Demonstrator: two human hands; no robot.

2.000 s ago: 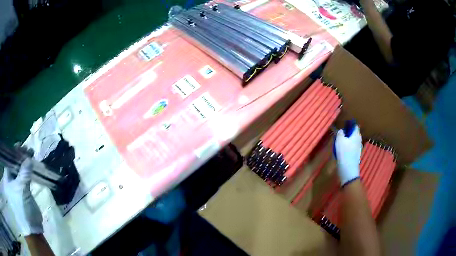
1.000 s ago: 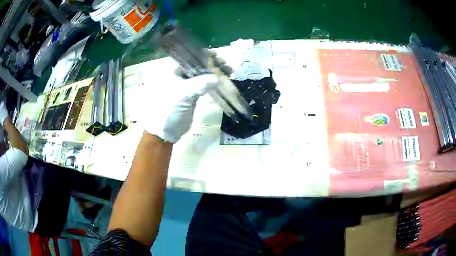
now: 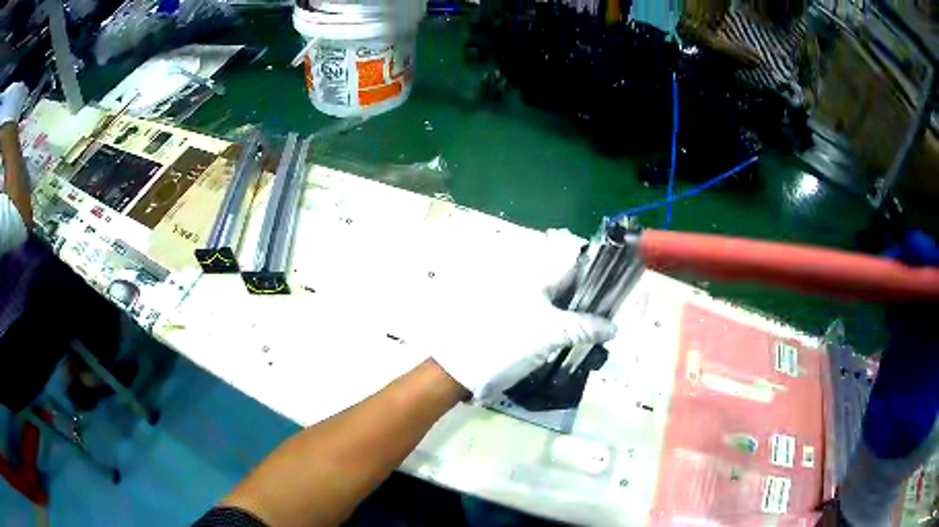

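Note:
My left hand [image 3: 515,345], in a white glove, holds a bunch of silver metal tubes [image 3: 610,270] upright on a black cloth [image 3: 556,388]. My right hand [image 3: 911,360], with blue glove fingers, is at the right edge, large, blurred and partly cut off. It holds a red rod [image 3: 783,265] that lies nearly level, its left end beside the top of the tubes. Whether the rod touches the tubes cannot be told.
Two silver tubes [image 3: 276,221] with black ends lie on the bench at left. More tubes [image 3: 846,401] lie at right on pink-red sheet [image 3: 721,412]. A white bucket [image 3: 358,62] and black parts heap [image 3: 638,93] are beyond. A person's arm [image 3: 15,170] shows far left.
The view has turned from the carton to the bench. The tubes, tilted and blurred before, now stand upright on the cloth. My right hand has come from the carton with a red rod.

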